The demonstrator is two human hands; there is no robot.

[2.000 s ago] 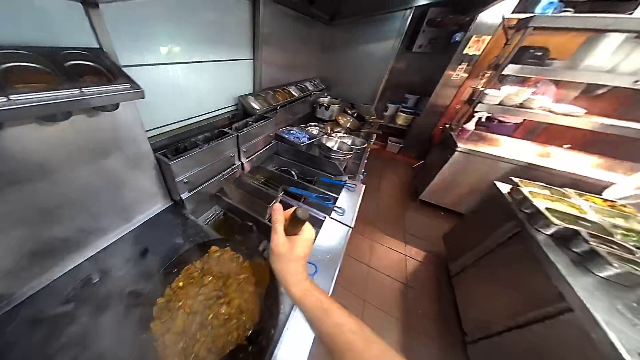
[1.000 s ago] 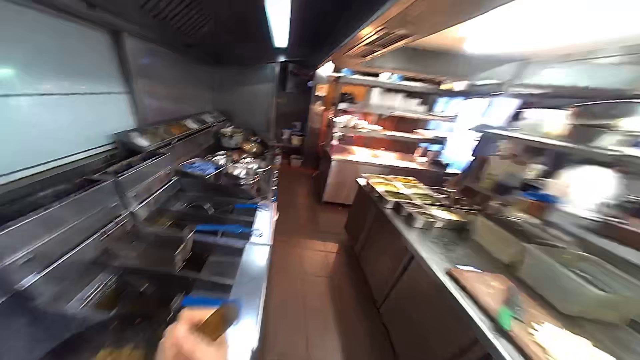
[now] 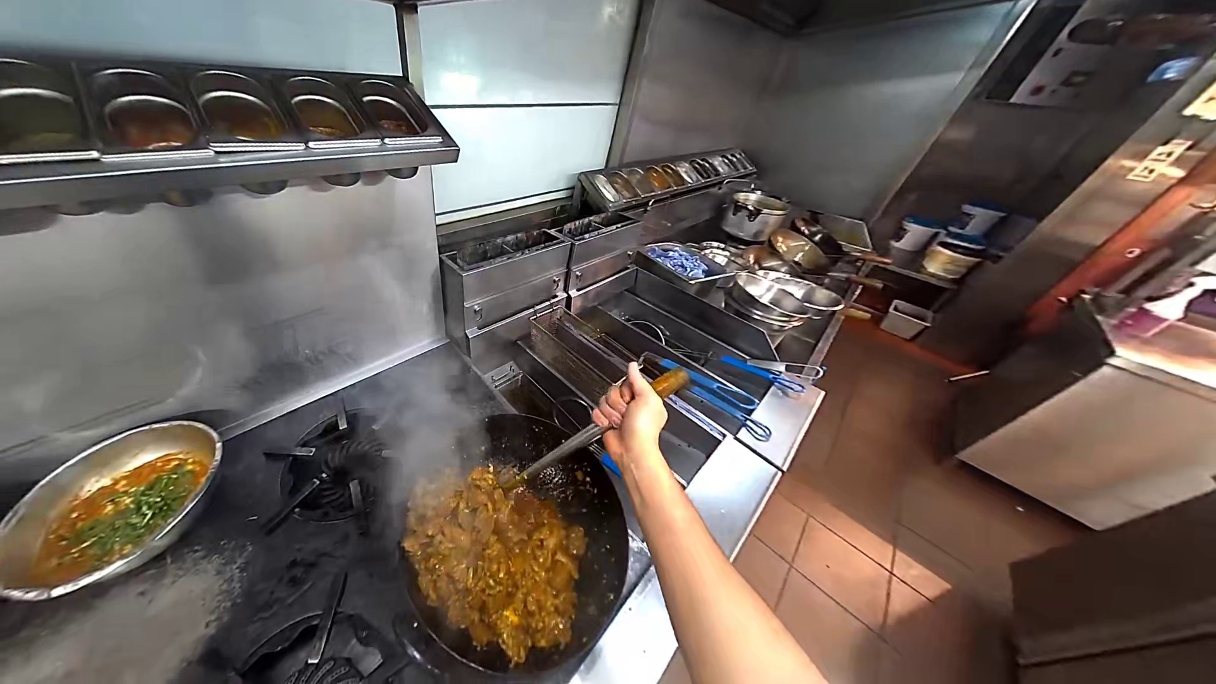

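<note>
My right hand (image 3: 631, 414) is closed around a long metal utensil (image 3: 562, 450) with a wooden handle end. Its far end, partly hidden, rests in a browned, chopped food mixture (image 3: 503, 560). A dark wok (image 3: 608, 560) holds that steaming mixture on the black cooktop. At the left stands a metal bowl (image 3: 204, 439) of orange-red food topped with chopped green herbs. My left hand is out of view.
Bare burners (image 3: 334, 465) lie left of the wok. Beyond my hand are fryer wells with blue-handled baskets (image 3: 722, 394), stacked metal bowls (image 3: 774, 296) and a pot (image 3: 753, 217). Spice containers (image 3: 237, 114) line the upper-left shelf. A counter (image 3: 1092, 418) stands across the tiled floor.
The view swung right towards the opposite counter and has come back to the stove, further left. The bowl of herb-topped food now shows. My right hand still grips the utensil.
</note>
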